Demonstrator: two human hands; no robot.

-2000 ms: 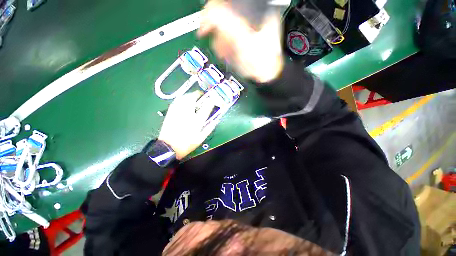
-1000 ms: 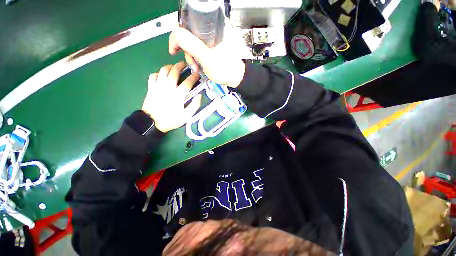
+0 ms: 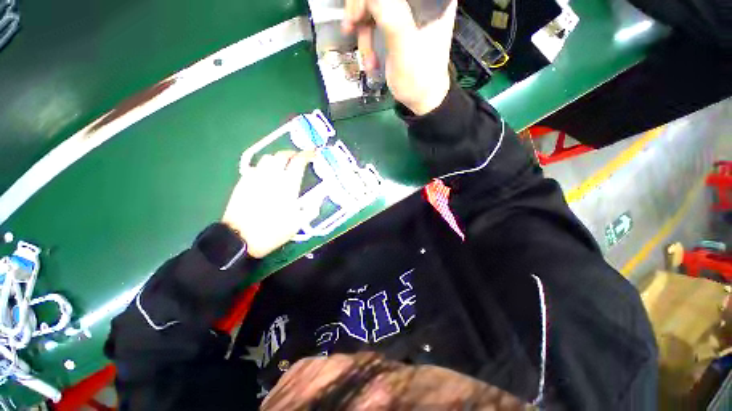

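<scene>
White loop-shaped units with blue-and-white ends (image 3: 311, 131) lie side by side on the green bench in front of me. My left hand (image 3: 269, 197) lies over them, fingers on the middle of the group, hiding part of the loops. My right hand (image 3: 411, 52) is raised at the top of the picture, over the right side of the screw feeder (image 3: 343, 74). It is closed around a grey electric screwdriver (image 3: 429, 10), which is mostly cut off by the top edge. The screwdriver's tip is not clear.
More loop units (image 3: 20, 297) are heaped at the far left, with small white bits (image 3: 70, 364) nearby. A long white strip (image 3: 152, 96) crosses the bench. A black device with yellow wires (image 3: 502, 32) stands right of the feeder. A dark sleeve (image 3: 690, 32) shows at top right.
My right hand has moved up and away from the loop units to the feeder with the screwdriver. My left hand stays on the units, slightly lower. The view has shifted.
</scene>
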